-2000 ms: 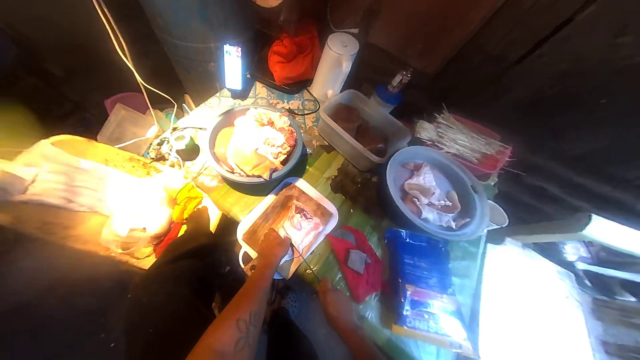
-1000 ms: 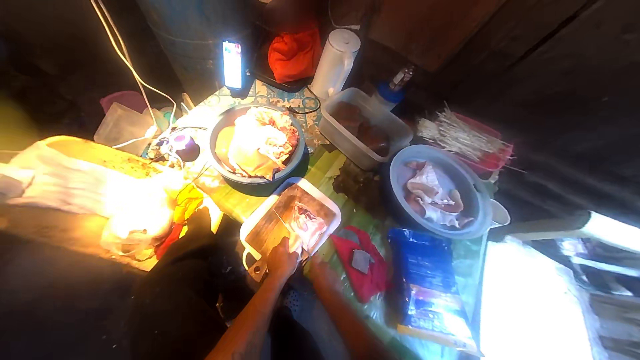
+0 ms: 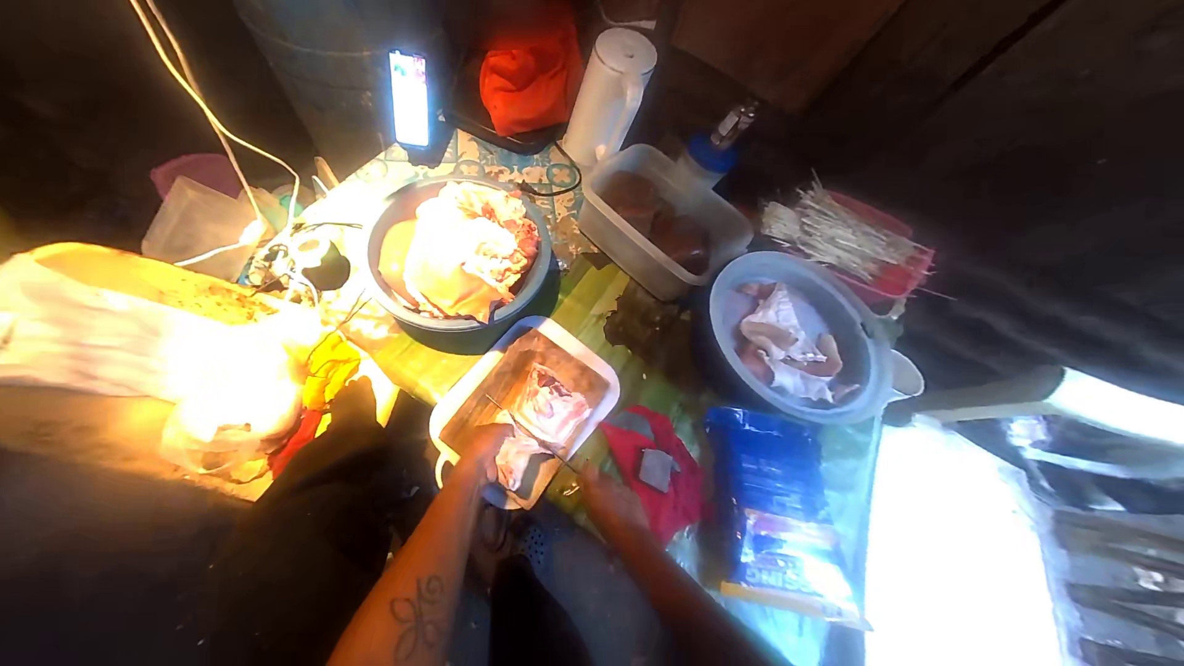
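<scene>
Raw meat [image 3: 553, 407] lies on a wooden cutting board [image 3: 481, 393] set over a white rectangular tray [image 3: 606, 375]. At the board's near left, my left hand [image 3: 483, 455] is on a smaller part of the meat. My right hand [image 3: 606, 495], just past the tray's near right edge, grips a knife [image 3: 538, 444] whose thin blade runs up and left across the meat. Whether the two parts of meat are separate is unclear. A grey basin [image 3: 546, 301] beyond the board holds a brightly lit heap of meat, and a second basin [image 3: 874, 393] on the right holds several pieces.
A pink cloth [image 3: 680, 499] and a blue plastic packet [image 3: 777, 481] lie right of the tray. Farther back are a plastic container [image 3: 601, 217] with dark contents, a white jug [image 3: 610, 92], a lit phone [image 3: 410, 100] and thin sticks [image 3: 823, 227] in a red basket.
My left hand has moved a little left from the board's near edge. The knife now lies across the meat, and the meat sits differently on the board.
</scene>
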